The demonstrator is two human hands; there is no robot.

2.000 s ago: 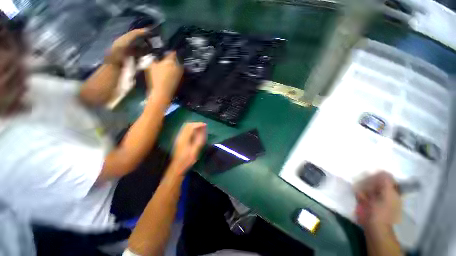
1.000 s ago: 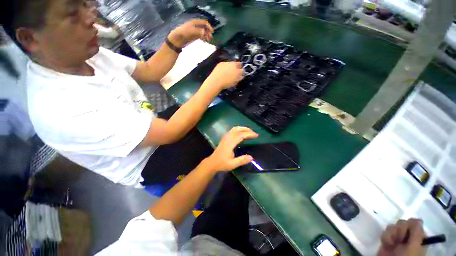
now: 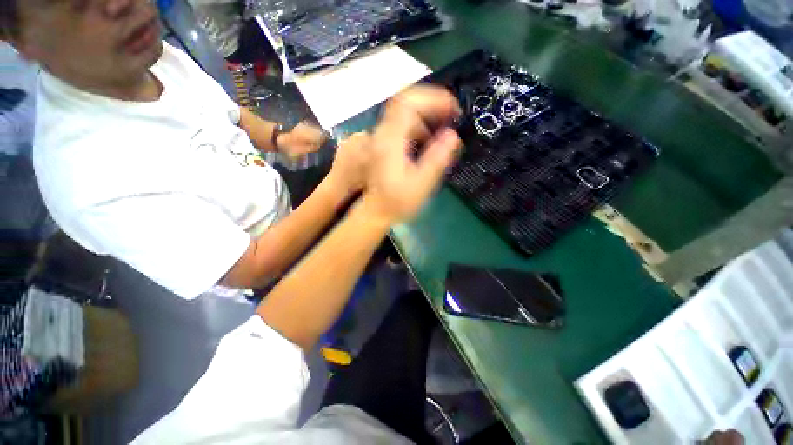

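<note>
My left hand [image 3: 413, 152] is raised over the bench edge near the neighbouring person, blurred, fingers curled and apart, with nothing seen in it. My right hand [image 3: 723, 437] is cut off by the bottom edge at the lower right; only a small part shows over the white foam tray [image 3: 674, 369], so its grip is hidden. A black smartphone [image 3: 504, 295] lies flat on the green bench. A black rounded square piece [image 3: 627, 404] lies at the near end of the white tray. Watch bodies [image 3: 744, 365] sit in the tray's pockets at the right.
A black blister tray [image 3: 548, 174] with pale ring outlines [image 3: 594, 177] lies beyond the phone. A paper sheet [image 3: 361, 83] and a plastic-wrapped stack [image 3: 348, 30] lie at the back. A person in a white shirt [image 3: 148, 187] sits at the left.
My left hand has left the smartphone and moved up and away towards the neighbouring person. The view has shifted left, my right hand is mostly out of it, and the neighbour's hands have drawn back from the black tray.
</note>
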